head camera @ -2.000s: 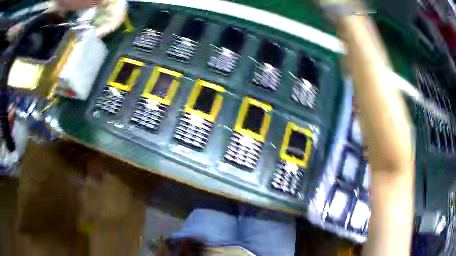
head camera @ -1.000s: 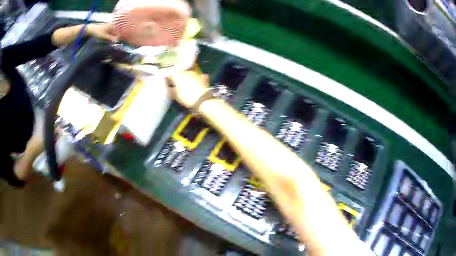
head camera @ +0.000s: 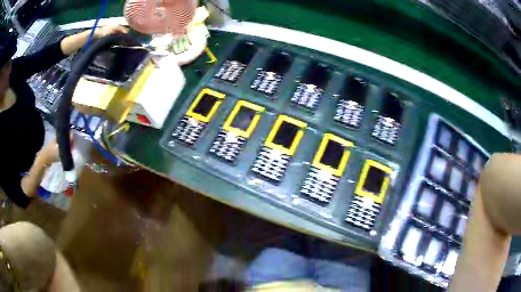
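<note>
A clear phone tray lies on the green mat, holding two rows of keypad phones. The near-row phones have yellow liners around their screens. The far-row phones show dark screens with no yellow frame. A lens tray with dark-edged, pale-centred pieces lies to the right of it. A bent bare arm at the right edge partly covers this tray; my right hand is not visible. A rounded, blurred part of an arm shows at the bottom left; my left hand cannot be made out.
A white box fixture with a red switch and black hose stands left of the phone tray. Behind it is a pink-grilled fan. A yellow strip lies near its base. Another person in dark clothing is at the far left.
The arm that reached across the phone tray towards the fan has drawn back to the right edge, uncovering the near row. The view has shifted, and an arm part now shows at bottom left.
</note>
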